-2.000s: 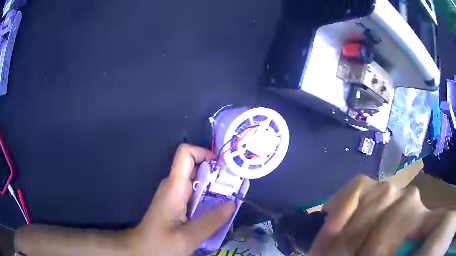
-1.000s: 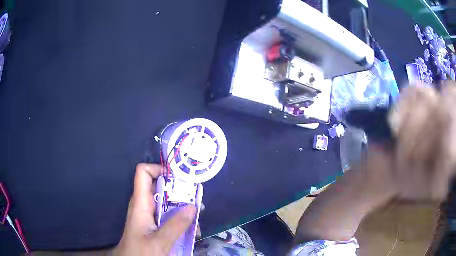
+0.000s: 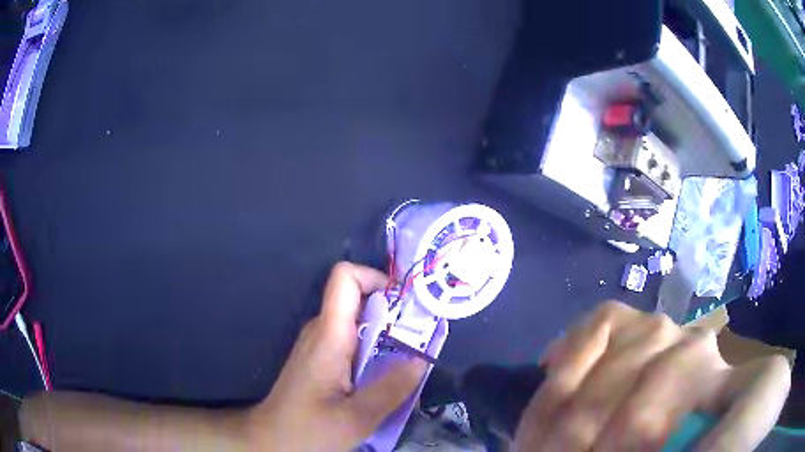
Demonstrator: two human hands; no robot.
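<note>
A pale lilac handheld fan unit with a round spoked head [image 3: 463,261] lies at the middle, thin red and black wires at its neck. My left hand [image 3: 322,366] grips its open handle half-shell [image 3: 399,408] just below the white neck bracket [image 3: 411,332], thumb inside the shell. My right hand [image 3: 644,384], cut off by the bottom edge, is closed around an electric screwdriver [image 3: 503,395] with a black nose; some of its teal body shows at the lower right. The thin bit points left at the bracket's lower right; the tip's exact contact is unclear.
A white and black screw feeder [image 3: 565,159] with a red part stands upper right. Two small white blocks [image 3: 635,277] and a clear plastic bag [image 3: 706,225] lie beside it. Lilac parts are at the far right. Another handle shell [image 3: 31,75] is upper left, a red-edged phone [image 3: 12,265] at left.
One second ago my right hand and the screwdriver were out at the right, beyond the feeder; now they are back at the fan's neck. My left hand keeps its grip. The view has shifted.
</note>
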